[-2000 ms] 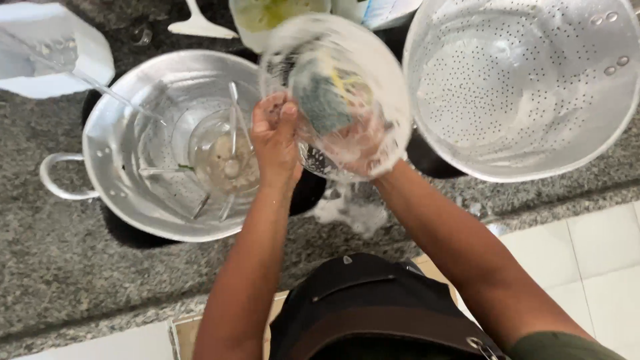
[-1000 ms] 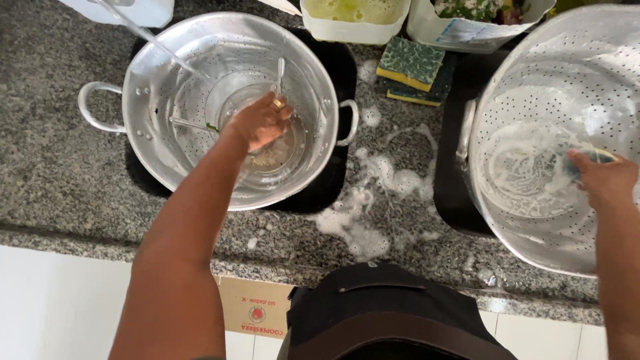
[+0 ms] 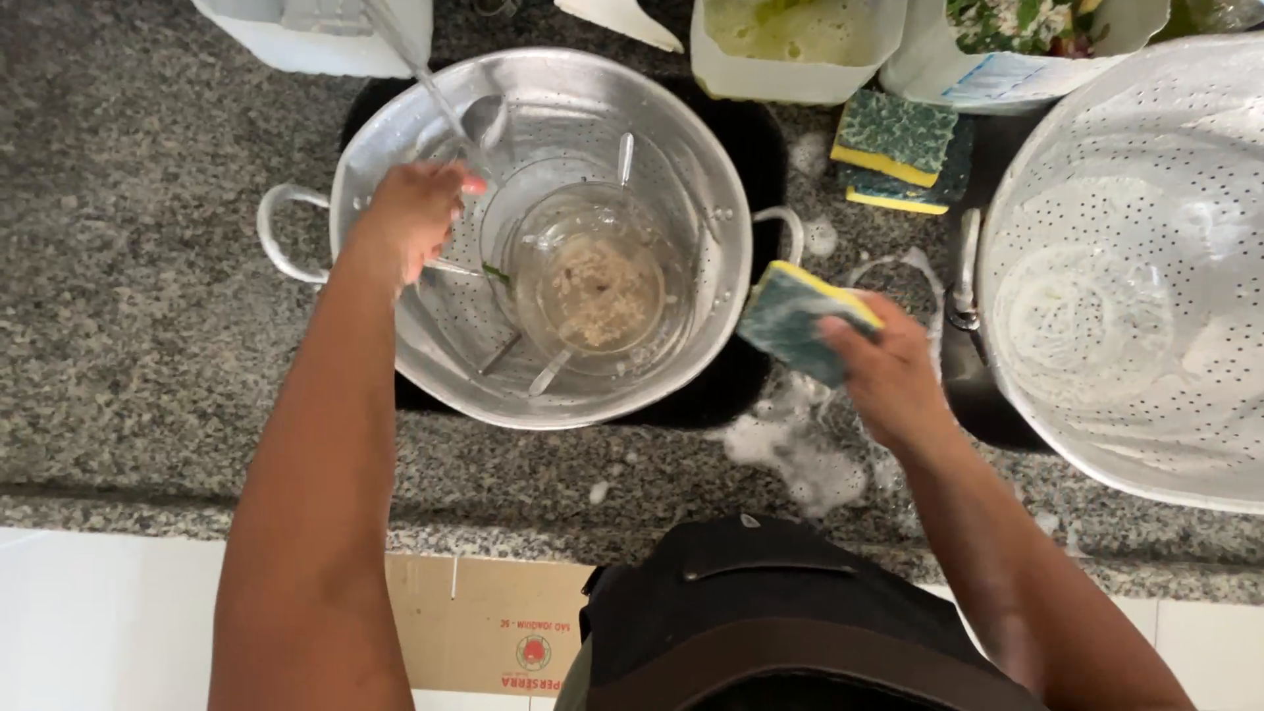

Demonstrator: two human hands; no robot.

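My right hand [image 3: 889, 370] grips a green and yellow scouring sponge [image 3: 800, 321] just right of an aluminium colander [image 3: 736, 237] that sits over the left sink. Over the colander's left side is my left hand [image 3: 420, 217], near a ladle or large spoon; its fingers are bent and partly hidden, so whether it holds anything is unclear. Stacked clear glass dishes [image 3: 592, 281] with cloudy water and food bits lie inside, with several metal utensils around them. A soapy clear dish [image 3: 1081, 321] rests in the larger perforated colander [image 3: 1215, 425] at the right.
Two more sponges [image 3: 894, 138] are stacked between the sinks. Behind stand a cut plastic container of yellowish liquid [image 3: 790, 84], another with food scraps [image 3: 1027, 84], and a white container [image 3: 326, 44] at the left. Suds [image 3: 800, 449] lie on the granite counter [image 3: 178, 296].
My right hand has moved left out of the right colander with the sponge. My left hand has moved from the stacked dishes to the left side of the left colander.
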